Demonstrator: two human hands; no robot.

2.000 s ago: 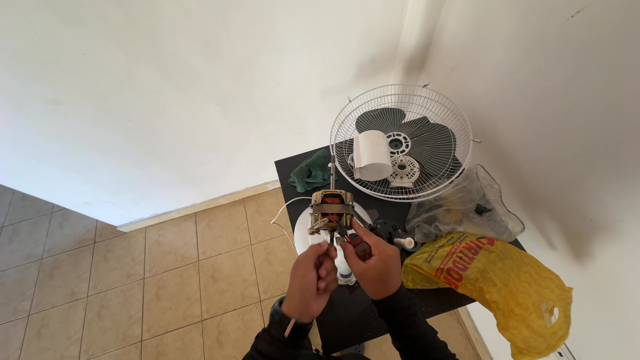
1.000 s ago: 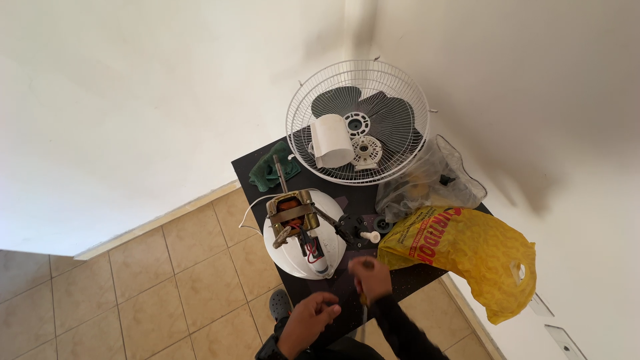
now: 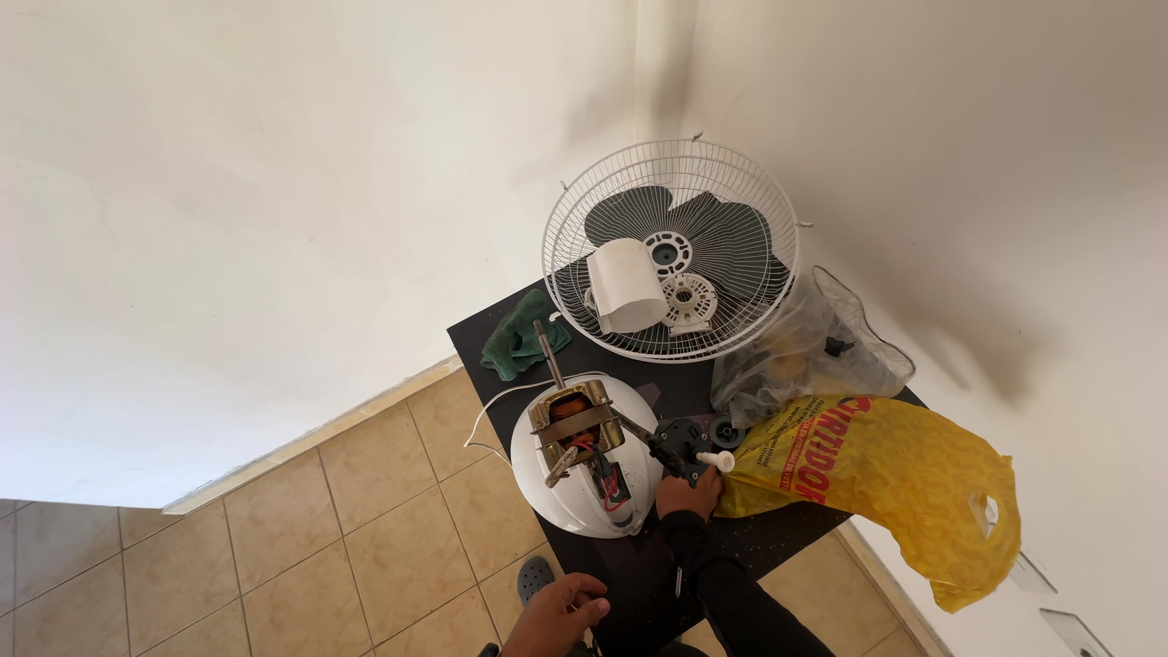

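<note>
A fan's electric motor (image 3: 577,422) with copper windings and a long shaft stands above a round white fan base (image 3: 538,493), with red wires hanging beside it. A black plastic gearbox (image 3: 680,447) with a white knob (image 3: 716,461) is joined to its right side. My right hand (image 3: 689,495) reaches below this black part; its fingertips are hidden, so a hold cannot be told. My left hand (image 3: 558,616) is at the near edge of the table, fingers curled, thumb near the index finger; whether something small is between them cannot be told.
A white wire fan grille (image 3: 787,274) holds dark blades, a white cylinder (image 3: 630,287) and a vented motor cover (image 3: 689,303). Green cloth (image 3: 516,338), a clear plastic bag (image 3: 776,365), a black knob (image 3: 727,432) and a yellow bag (image 3: 876,456) lie on the black table (image 3: 630,584).
Both hands were at the motor two seconds ago and have come away from it. Since one second ago, my right hand has moved up to beneath the black gearbox.
</note>
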